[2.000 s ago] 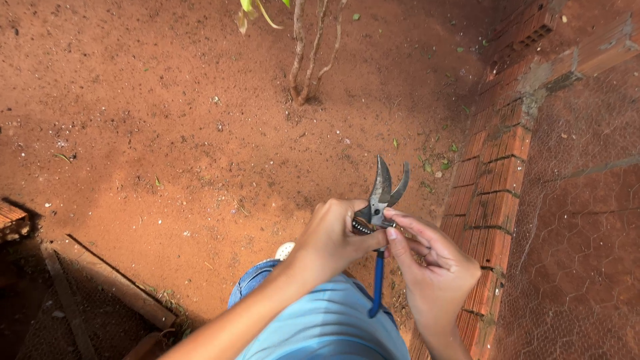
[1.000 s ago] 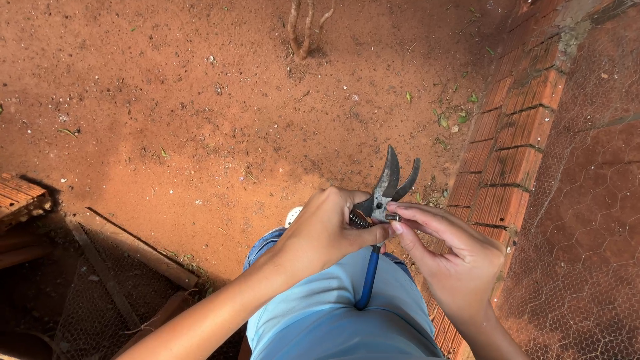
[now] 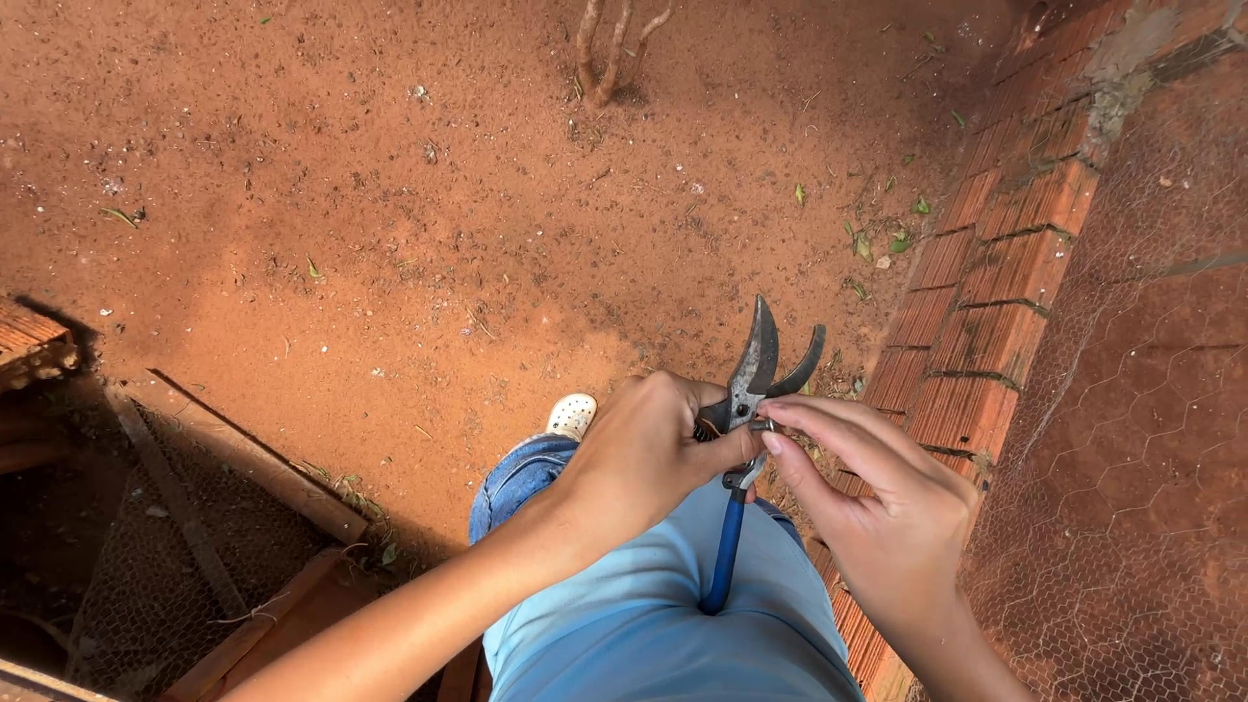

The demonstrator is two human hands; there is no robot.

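A pair of pruning shears (image 3: 756, 375) with parted metal jaws and a blue handle is held in front of my light blue shirt, blades pointing away from me. My left hand (image 3: 648, 458) is closed around the shears near the pivot and the coil spring, its fingers hiding part of the tool. Between the thumb and fingertips of my right hand (image 3: 877, 487) is a small metal bolt or pin (image 3: 765, 425), just below the pivot; whether it is fixed in the shears I cannot tell. The second handle is mostly hidden.
A low hollow-brick wall (image 3: 985, 322) runs along the right, with wire mesh (image 3: 1141, 439) beyond it. Thin trunks (image 3: 609, 58) rise from the reddish soil ahead. At lower left lie a wooden board (image 3: 244, 463), mesh and a brick block (image 3: 34, 341). My foot wears a white clog (image 3: 571, 415).
Both hands stay together at the shears, with the right fingertips still near the pivot. The view has shifted somewhat.
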